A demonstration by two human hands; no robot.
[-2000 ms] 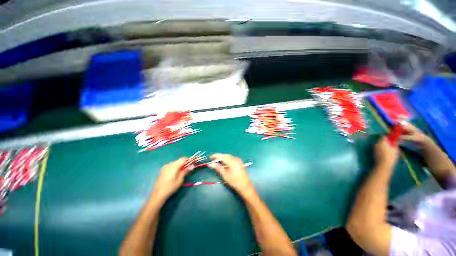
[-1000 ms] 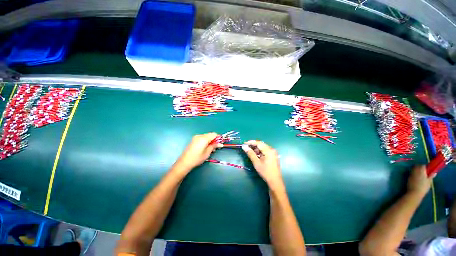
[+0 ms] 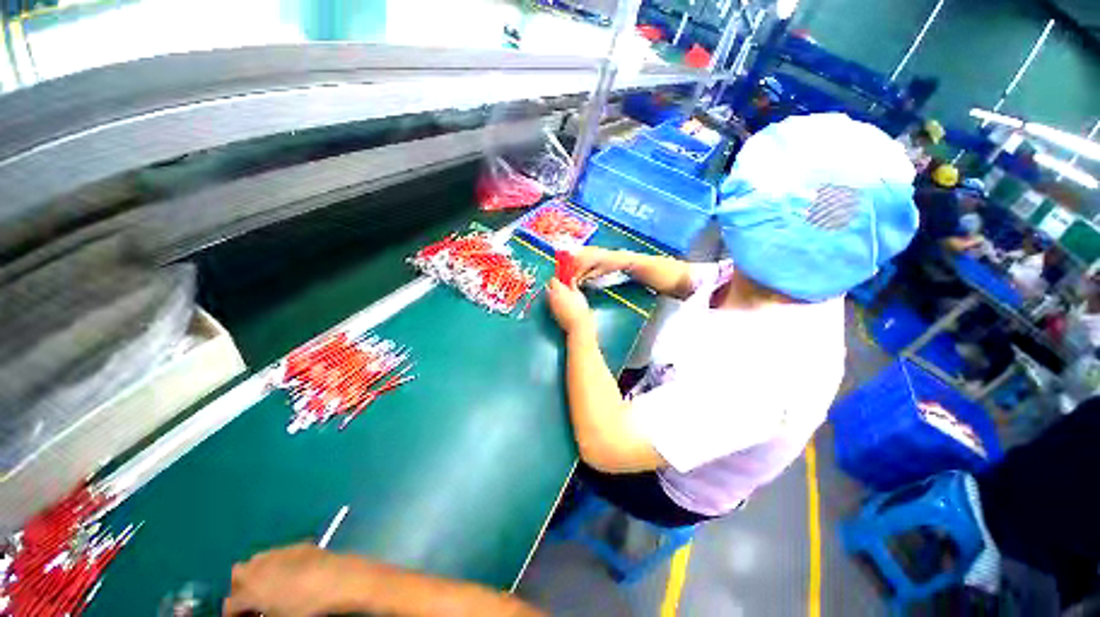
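My right hand (image 3: 275, 583) is at the bottom edge, low and partly cut off, with its forearm running right. A thin pale strip (image 3: 334, 527) shows just above it on the green bench; I cannot tell whether it is held or lies behind. The fingertips are hidden, so their grip is unclear. A small blurred pale thing (image 3: 183, 599) is left of the hand. My left hand is not in view. A pile of red wire leads (image 3: 54, 560) lies at the bottom left, and another pile (image 3: 344, 376) lies farther along the bench.
A seated person in a blue cap (image 3: 820, 205) holds red pieces at right, by another lead pile (image 3: 480, 268) and a blue tray (image 3: 585, 215). A blue crate (image 3: 645, 199) stands behind. A white box (image 3: 145, 392) is at left. More people and blue stools are at right.
The view has swung right and up toward the neighbour. My left hand and the leads between my hands have left the picture; my right hand is now at the bottom edge.
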